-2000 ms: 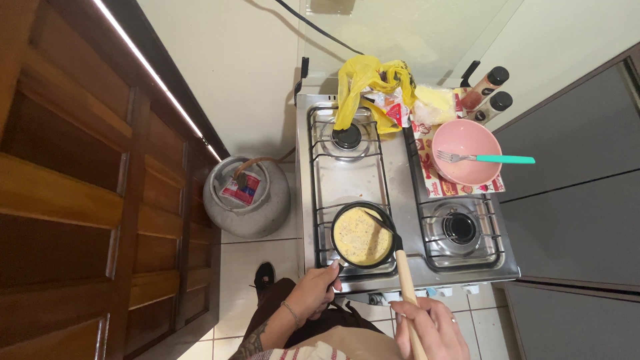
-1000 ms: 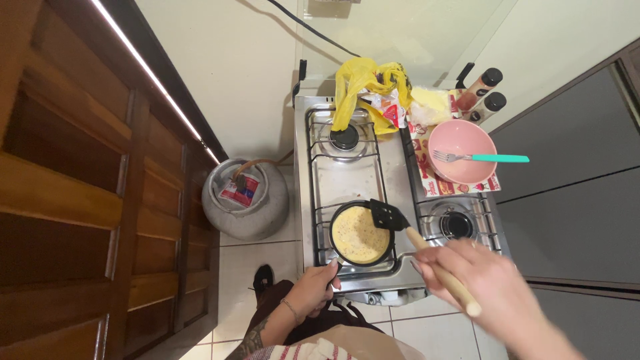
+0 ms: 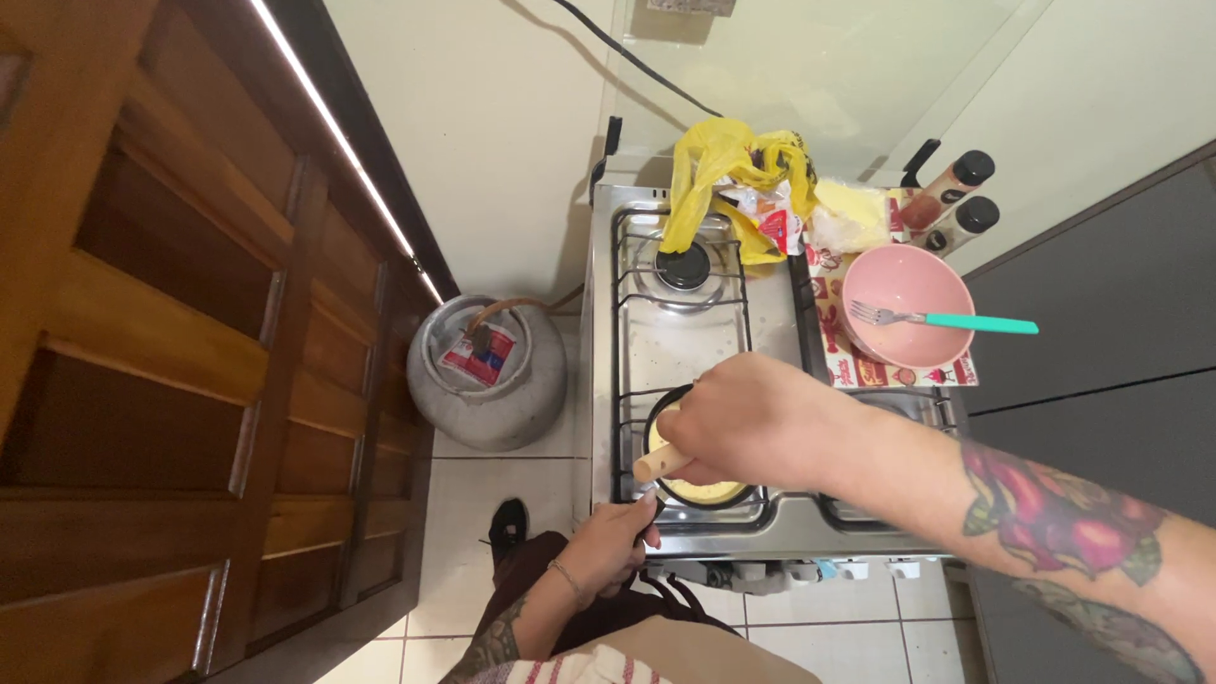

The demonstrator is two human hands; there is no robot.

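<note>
A small black frying pan point(image 3: 654, 418) with a pale yellow egg mixture point(image 3: 708, 492) in it sits on the front left burner grate. My left hand point(image 3: 616, 546) grips the pan's handle at the stove's front edge. Over the pan, my right hand point(image 3: 727, 423) is closed around the light wooden handle point(image 3: 662, 463) of a spatula, whose end points toward the lower left. The spatula's head is hidden behind my hand, and so is part of the egg. A pink bowl point(image 3: 909, 285) holds a fork with a turquoise handle point(image 3: 983, 324), right of the pan.
A yellow plastic bag point(image 3: 708, 166) lies by the rear left burner point(image 3: 683, 266). Beside it are a clear bag with pale yellow food point(image 3: 850, 214) and two black-capped seasoning jars point(image 3: 950, 190). A gas cylinder point(image 3: 494, 408) stands left of the stove, near wooden panelled doors point(image 3: 171, 342).
My right hand moved from right of the pan to over it, carrying the spatula. The black spatula head, visible at the pan's right rim a second ago, is now hidden. My left hand stays on the handle.
</note>
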